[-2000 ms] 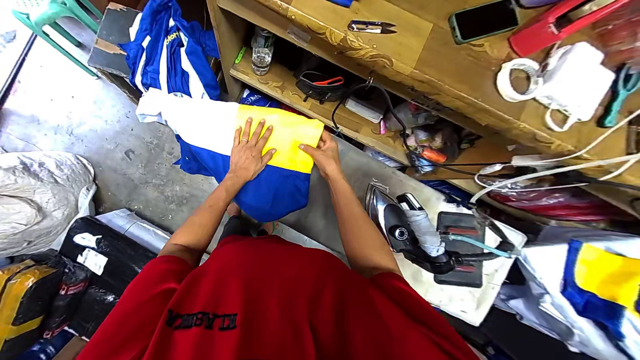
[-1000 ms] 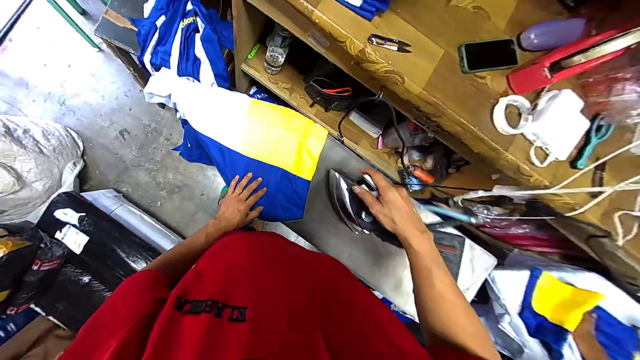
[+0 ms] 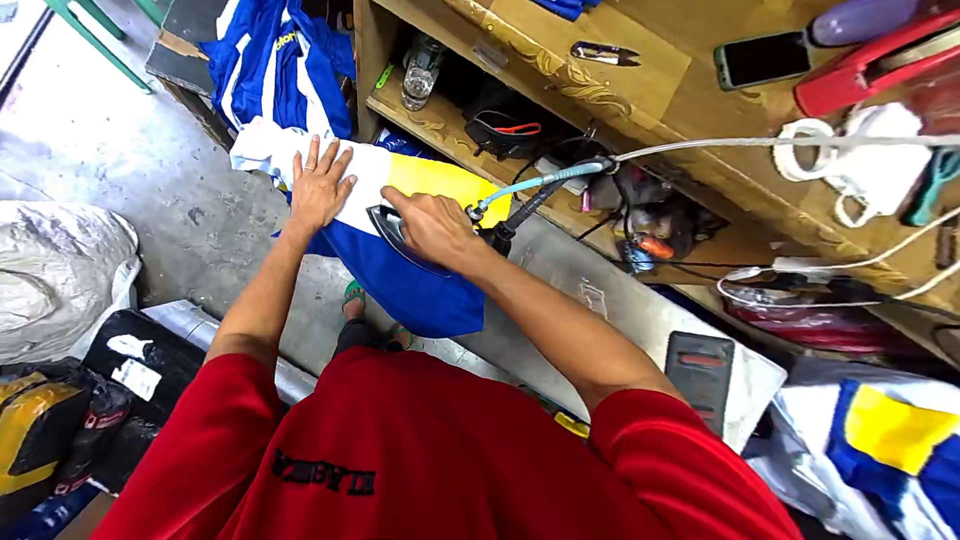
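Note:
A white, yellow and blue cloth garment (image 3: 442,176) lies spread over the narrow pressing board (image 3: 559,277). My left hand (image 3: 322,184) rests on its white part with fingers apart, holding nothing. With my right hand (image 3: 439,229) I grip a steam iron (image 3: 397,232), its soleplate on the cloth near where white, yellow and blue meet. My hand hides most of the iron's handle. A light blue hose (image 3: 544,180) and a black cord run from its back. The dark iron rest (image 3: 699,379) lies at the board's right end with no iron on it.
The wooden table (image 3: 637,90) holds a smartphone (image 3: 765,60), a snipping tool (image 3: 604,53) and a red tape dispenser (image 3: 862,71). Below it, a shelf holds a glass (image 3: 420,75) and pouches. Blue-white garments (image 3: 285,67) hang at the back left. A white sack (image 3: 56,277) stands left.
My right hand has carried the iron left onto the cloth; one second ago it was on the bare board. My left hand has moved from the blue part up to the white part.

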